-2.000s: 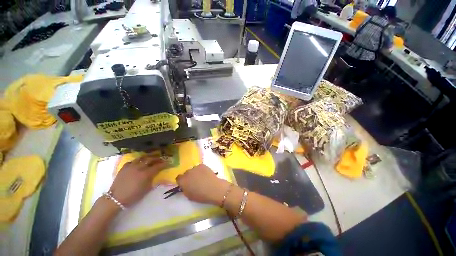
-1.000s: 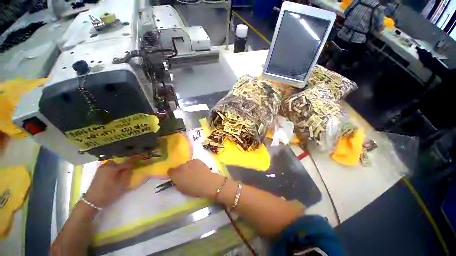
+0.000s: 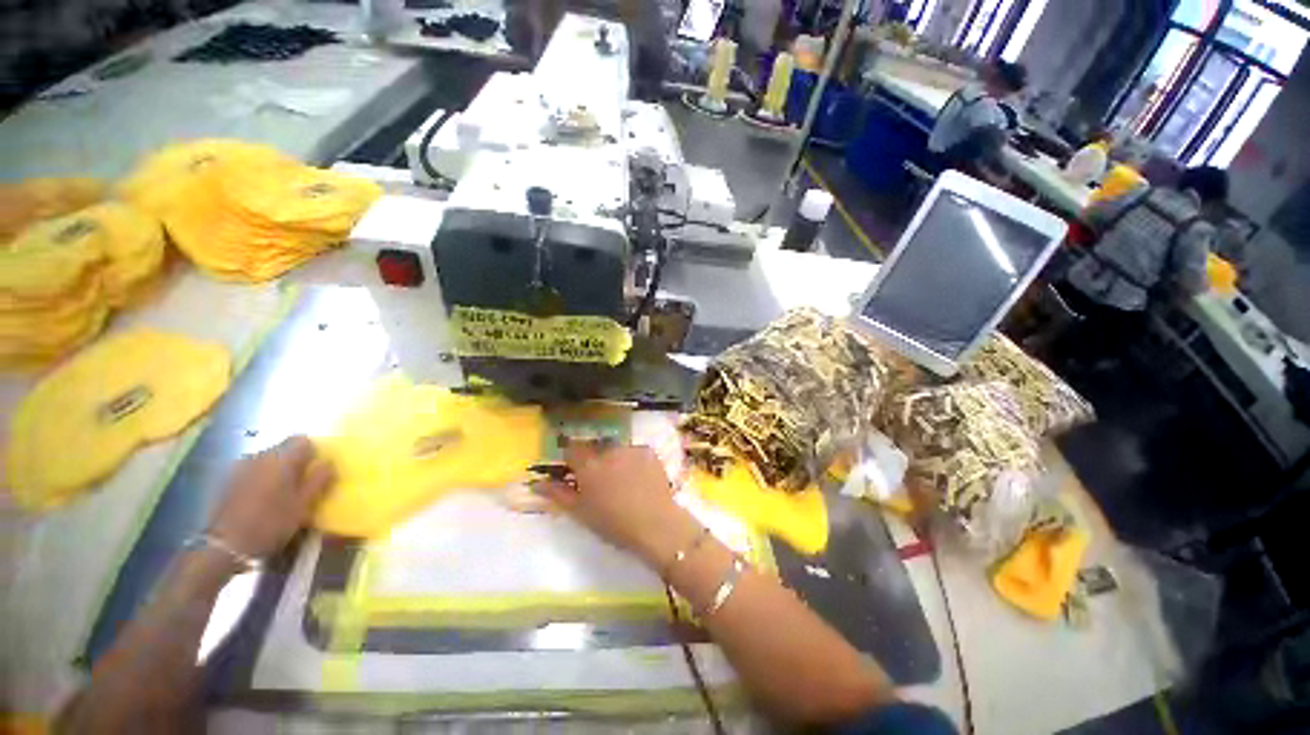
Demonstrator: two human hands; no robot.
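Observation:
A yellow cut piece (image 3: 417, 448) with a small dark label near its middle lies in front of the sewing machine head (image 3: 529, 266), slightly blurred. My left hand (image 3: 266, 495) grips its left edge between thumb and fingers. My right hand (image 3: 618, 495) is at the right end of the piece, beside the greenish rectangle of the placement guide (image 3: 592, 425). Dark thread snips (image 3: 550, 471) show at its fingers, partly hidden by the hand.
Stacks of yellow pieces (image 3: 244, 208) and a single labelled piece (image 3: 118, 408) lie at left. Bags of labels (image 3: 790, 395), a white scrap (image 3: 874, 471) and a white-framed tablet (image 3: 960, 270) stand at right. A dark cord (image 3: 948, 632) crosses the table. People sit behind at right.
The yellow piece has come out from under the machine head to the left with my left hand, and its label now shows. My right hand has moved up over the guide. The view has shifted.

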